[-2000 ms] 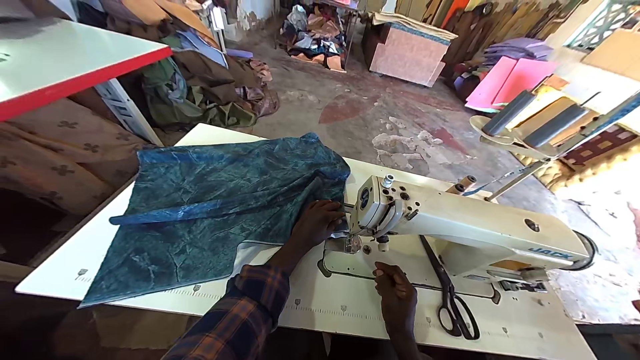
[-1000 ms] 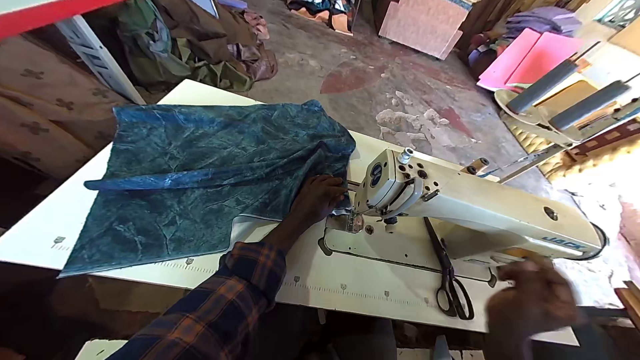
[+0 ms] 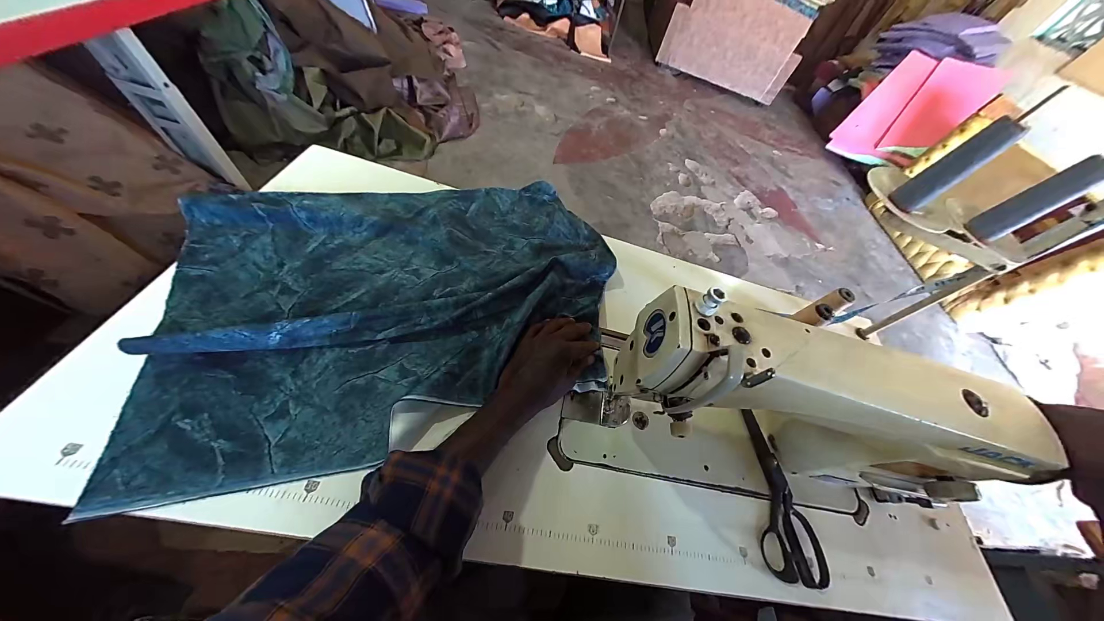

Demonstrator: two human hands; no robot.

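Observation:
My left hand (image 3: pixel 552 358) rests on blue-green patterned fabric (image 3: pixel 345 285) beside the needle area of a cream Jack sewing machine (image 3: pixel 828 371); whether the fingers grip the cloth is unclear. The fabric spreads over the left part of the white sewing table (image 3: pixel 535 526), with a folded blue strip (image 3: pixel 250 336) on it. My right hand (image 3: pixel 1082 448) is at the machine's far right end, by the handwheel, mostly hidden behind the machine and cut off by the frame edge. Black-handled scissors (image 3: pixel 789 526) lie below the machine arm.
A thread stand with dark cones (image 3: pixel 957 164) rises behind the machine at right. Pink sheets (image 3: pixel 918 108) stand farther back. Piled cloth (image 3: pixel 345 78) lies on the floor beyond the table's left end. A red-edged white tabletop (image 3: pixel 95 26) is at top left.
My right hand has moved from below the needle area, past the scissors, to the machine's right end. My left hand stays on the fabric by the needle. The view has shifted.

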